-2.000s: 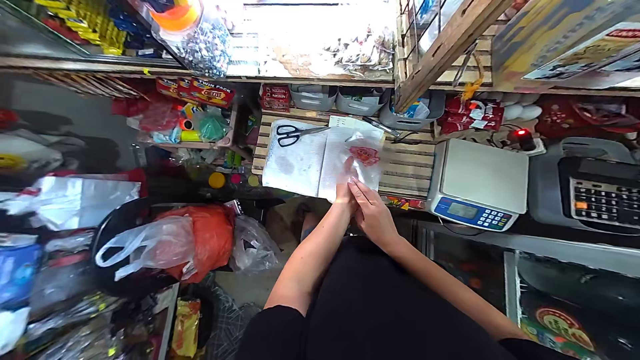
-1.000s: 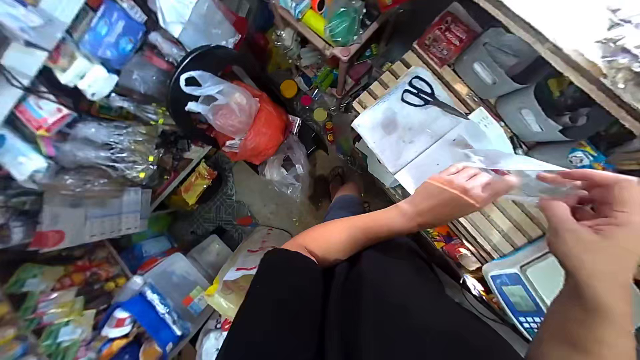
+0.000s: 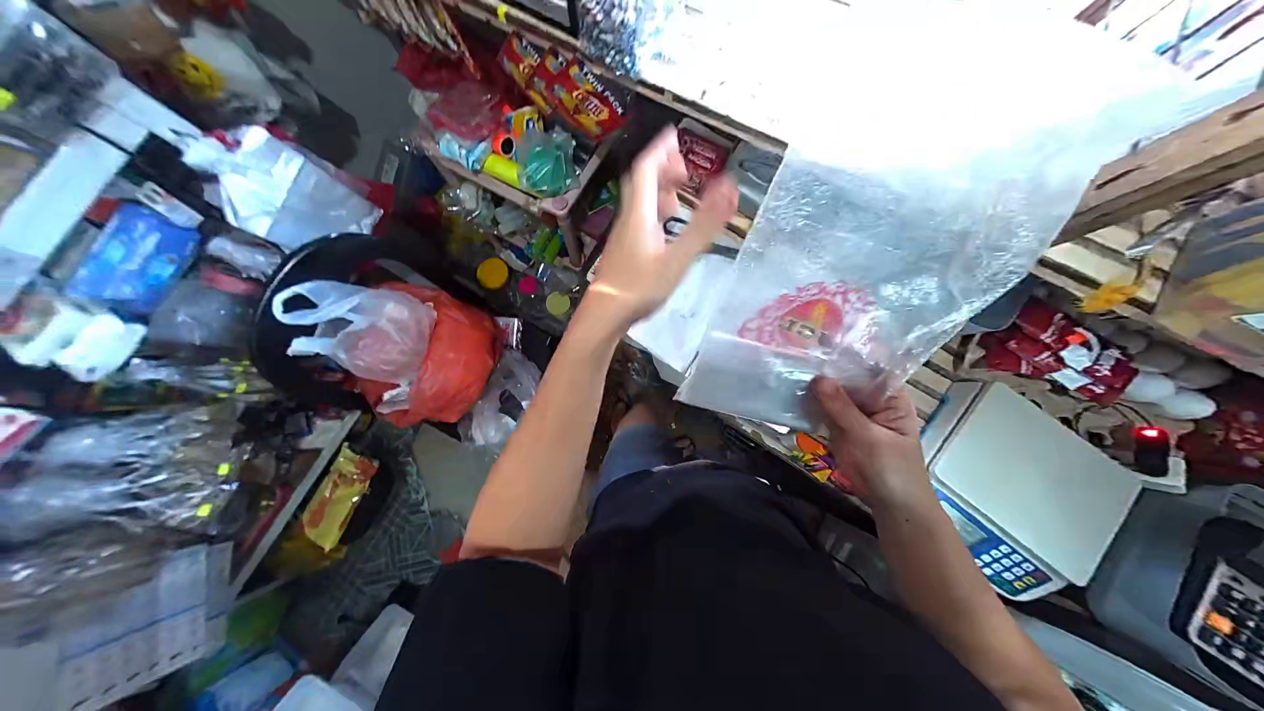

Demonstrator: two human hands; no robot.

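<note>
A large clear plastic bag (image 3: 889,237) with a red printed emblem hangs spread out over the slatted counter. Its lower edge is pinched between the thumb and fingers of my right hand (image 3: 874,434). My left hand (image 3: 657,232) is raised to the left of the bag, fingers apart and blurred, with nothing in it. Behind the bag lies an open notebook (image 3: 686,306), mostly covered. A small part of the scissors' black handle (image 3: 676,227) shows beside my left fingers.
At the right stand a digital weighing scale (image 3: 1037,484) and a calculator (image 3: 1229,622). A black bin (image 3: 272,326) holding orange and clear plastic bags stands at the left. A wooden post (image 3: 1165,168) slants across the upper right. Shelves of packaged goods surround the counter.
Two seconds ago both hands were together over the notebook. Now they are apart, and the bag is spread out large from my right hand. My left hand has let go of it. The view has swung.
</note>
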